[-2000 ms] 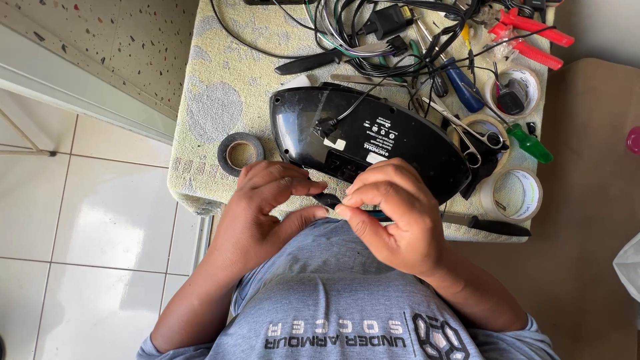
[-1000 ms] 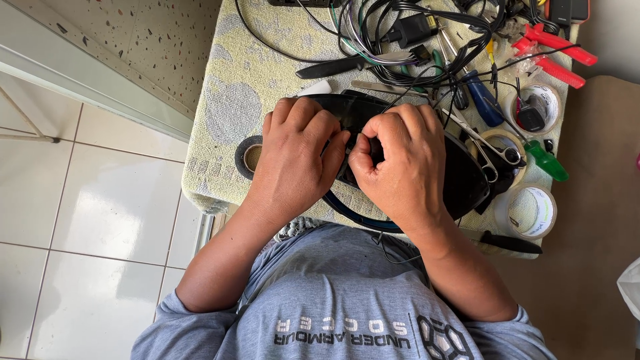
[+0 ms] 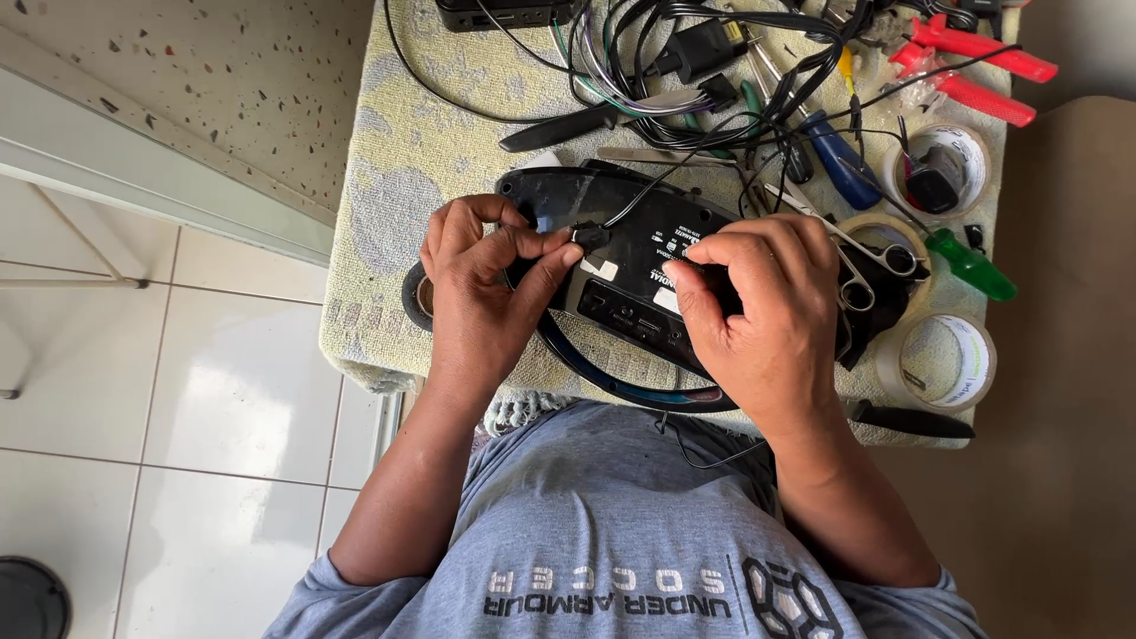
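Between thumb and forefinger, my left hand (image 3: 488, 280) pinches a small black connector (image 3: 589, 237) with a thin black cable running up and right from it. The connector is over the back of a black Mondial electronic device (image 3: 568, 200), which lies on the towel-covered table. Along the device's near side is a recessed panel of ports (image 3: 635, 315), and a curved glossy handle (image 3: 621, 390) sticks out toward me. My right hand (image 3: 768, 302) hovers over the device's right part, thumb and forefinger apart, with nothing seen between them.
Coiled black cables (image 3: 657, 115), a black-handled knife (image 3: 559, 129), red-handled pliers (image 3: 985, 71), a blue screwdriver (image 3: 839, 160), a green screwdriver (image 3: 972, 264) and scissors (image 3: 856, 288) lie around the device. Clear tape (image 3: 936, 362) stands right, black tape (image 3: 417, 297) left. Another knife handle (image 3: 914, 420) lies at the near edge.
My hands, close together over the device a second ago, are now apart. The right hand has moved right, and the connector shows in my left fingers. The ports are uncovered.
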